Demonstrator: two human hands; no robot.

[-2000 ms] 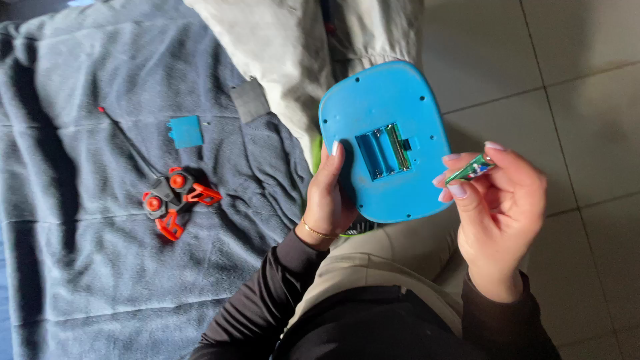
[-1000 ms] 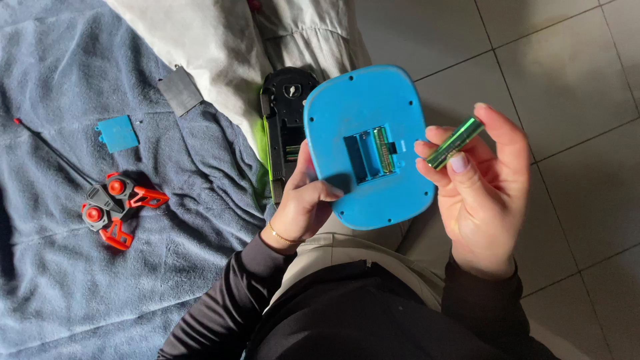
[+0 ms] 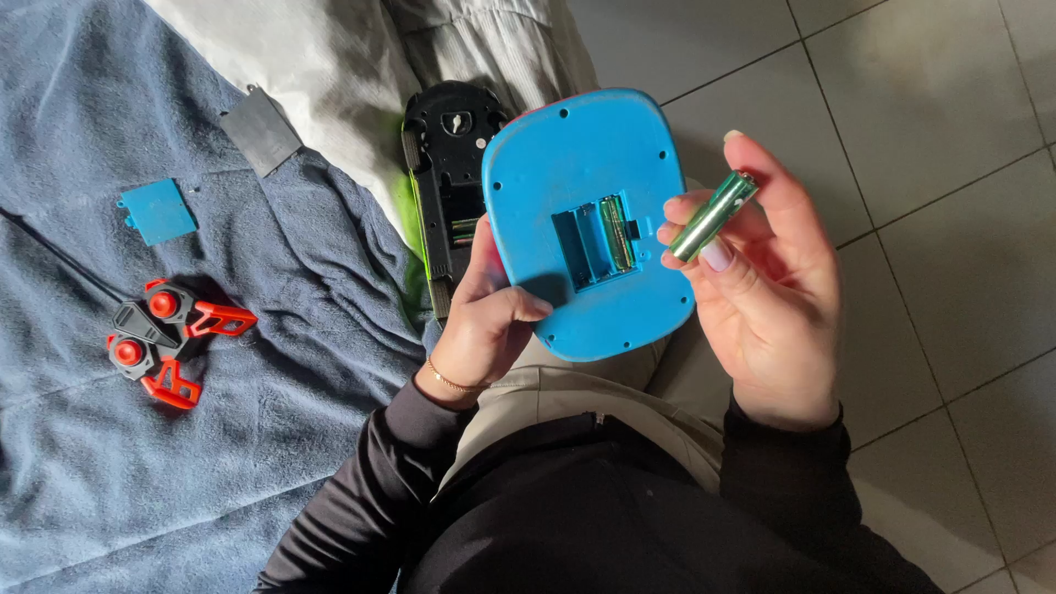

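Observation:
My left hand [image 3: 495, 318] grips the lower left edge of a blue plastic toy housing [image 3: 652, 305], its back turned toward me. In the open battery compartment [image 3: 587, 247] a green battery [image 3: 615, 233] lies in the right-hand slot; the slots to its left hold none. Just right of the housing, my right hand [image 3: 767, 289] pinches a loose green cylindrical battery [image 3: 714, 216] between thumb and fingers, tilted and apart from the compartment. Behind the housing, partly hidden by it, a black and green toy car [image 3: 450, 165] lies underside up, with a battery showing in its bay.
On the blue blanket [image 3: 330, 437] at left lie a red and black remote control [image 3: 148, 330] with an antenna, a blue battery cover [image 3: 159, 212], a grey cover [image 3: 262, 134] and a small screw [image 3: 194, 190]. Light fabric [image 3: 338, 74] lies behind; floor tiles [image 3: 932, 124] are at right.
The battery in my right hand has turned, showing more of its length than two seconds ago. The view has shifted, bringing the toy car's underside into sight. My left hand keeps its hold on the housing.

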